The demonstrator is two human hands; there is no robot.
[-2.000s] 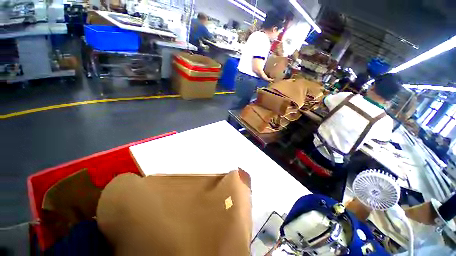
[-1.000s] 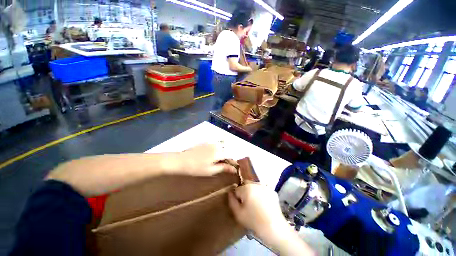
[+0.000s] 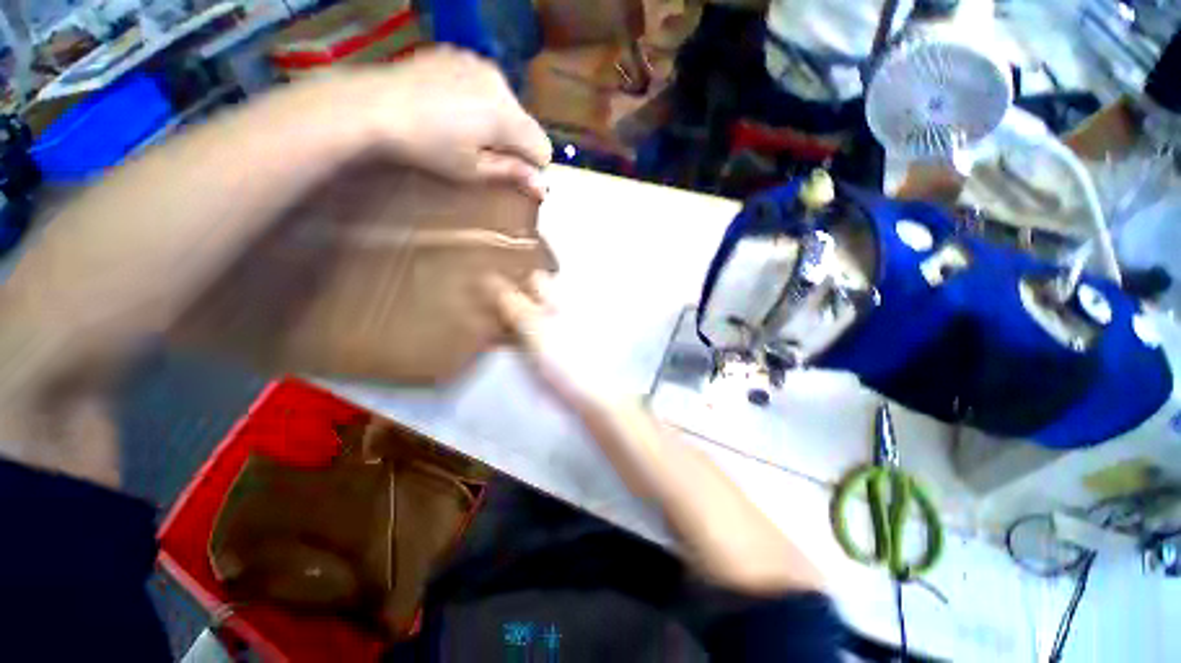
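Note:
A tan-brown bag body (image 3: pixel 376 279) is held over the left part of the white table, blurred by motion. A paler seam line runs across it. My left hand (image 3: pixel 473 123) grips its upper right corner, fingers closed over the edge. My right hand (image 3: pixel 518 311) holds its right edge lower down; the fingertips are blurred. The sewing machine (image 3: pixel 790 292) in its blue cover stands to the right, apart from the bag. Green-handled scissors (image 3: pixel 887 518) lie on the table right of and below the needle area.
A red crate (image 3: pixel 194 499) with brown bag bodies (image 3: pixel 304 525) stands below the table's left edge, beside my lap. A white fan (image 3: pixel 939 93) stands behind the machine. A blue bin (image 3: pixel 104 130) is at the far left. A dark thin tool (image 3: pixel 1072 606) lies at the lower right.
The view has tilted down, bringing the scissors and crate contents into sight. Both hands still hold the bag body, which now sits farther left of the machine and higher in view.

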